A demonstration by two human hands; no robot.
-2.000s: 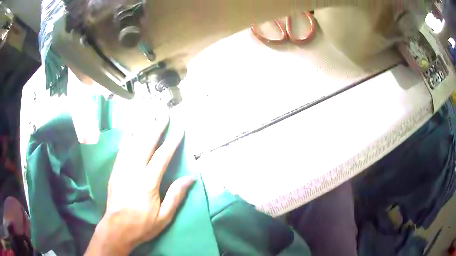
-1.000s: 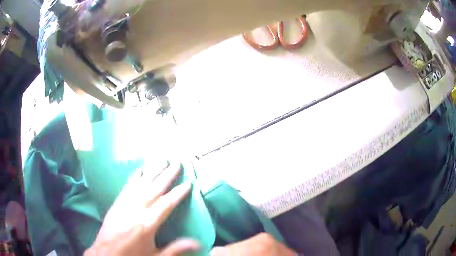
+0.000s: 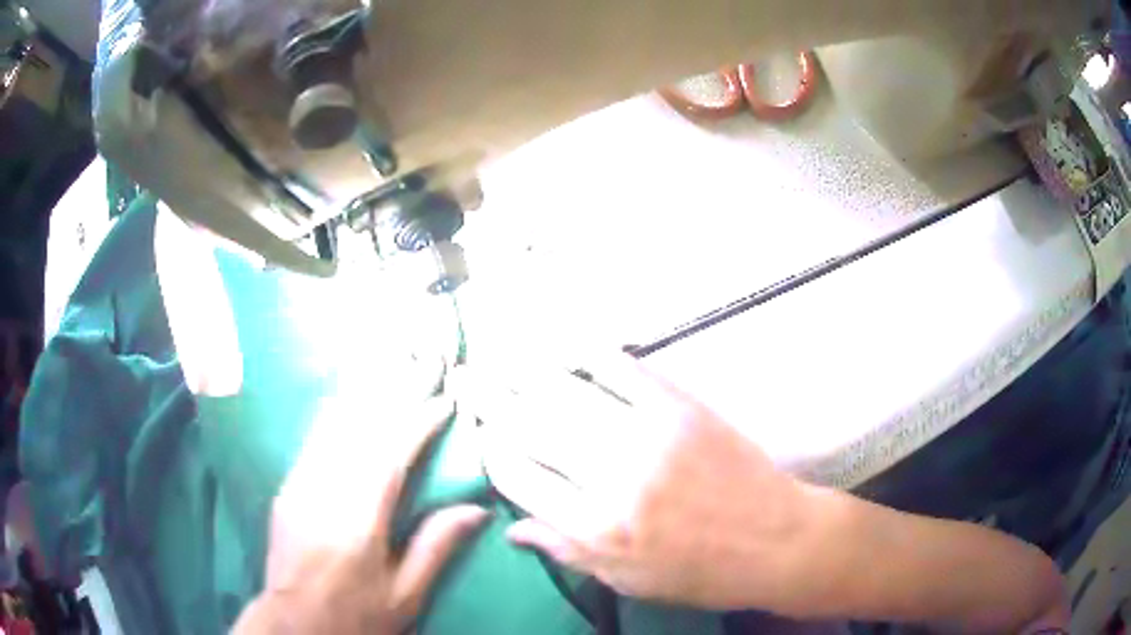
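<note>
The green fabric panel point(image 3: 161, 459) lies over the left part of the table and hangs toward me. My left hand point(image 3: 354, 515) lies on it with the thumb spread, fingertips near the presser foot area, which is washed out by glare. My right hand point(image 3: 657, 484) lies on the cloth's right edge, its fingertips close to the left ones; whether they pinch the edge is hard to tell. The sewing machine point(image 3: 595, 62) spans the top, with its dark tension dial point(image 3: 325, 114). A thin green thread point(image 3: 461, 329) shows near the fingertips.
Scissors with orange-brown handles point(image 3: 779, 89) lie behind the machine arm. The white table has a ruler front edge point(image 3: 868, 461). A parts tray point(image 3: 1069, 155) is at the right. Dark green cloth point(image 3: 1054, 422) hangs right of the table. A white strip point(image 3: 205, 310) lies on the panel's left.
My right hand has come up from the bottom edge onto the cloth's right edge near the foot. My left hand now reaches a little farther forward than one second ago. The panel has shifted at the left.
</note>
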